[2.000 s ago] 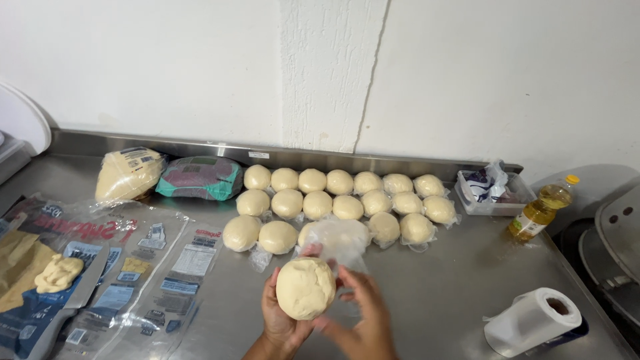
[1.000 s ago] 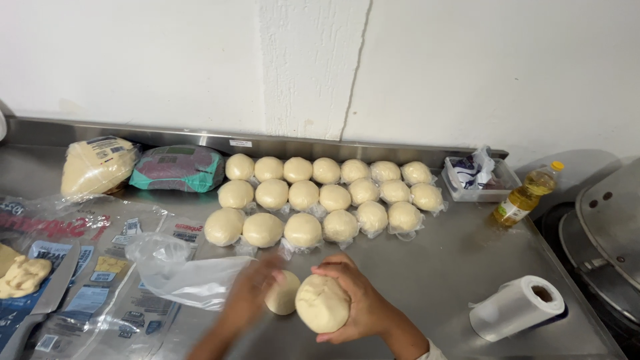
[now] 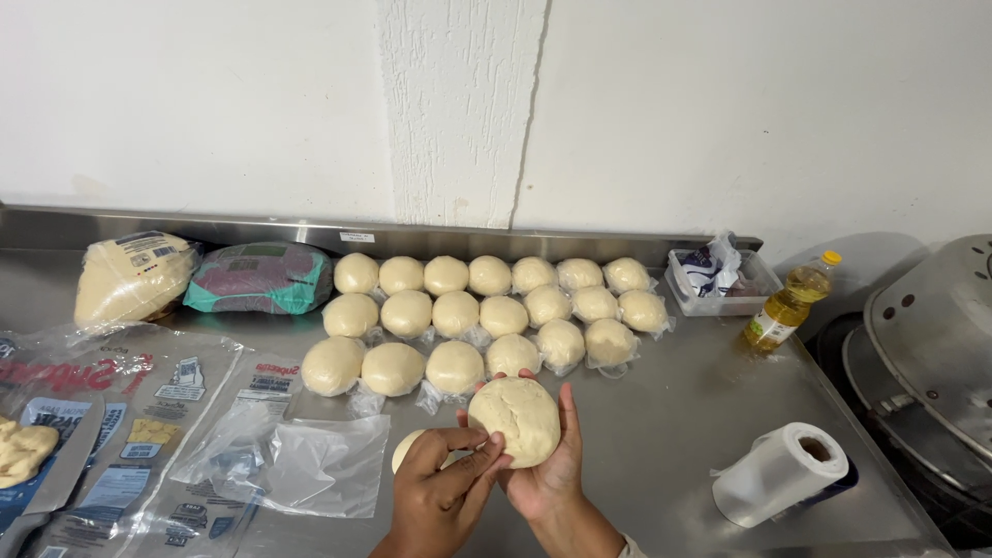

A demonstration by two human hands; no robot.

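Observation:
A creased ball of dough rests in my right hand, its fingers curled behind and beside it. My left hand pinches at the ball's lower left side with thumb and fingertips. Another dough ball lies on the steel counter, partly hidden behind my left hand. Beyond my hands stand three rows of dough balls wrapped in clear plastic. Left of my left hand, a clear plastic bag lies spread over printed plastic packaging.
A knife and loose dough lie at left, with two filled packages behind. At right are a plastic tub, an oil bottle, a roll of plastic bags and a large metal pot.
My left hand, beside the dough ball on the counter a second ago, now touches the held ball. The clear bag, over my hands two seconds ago, has moved left onto the packaging.

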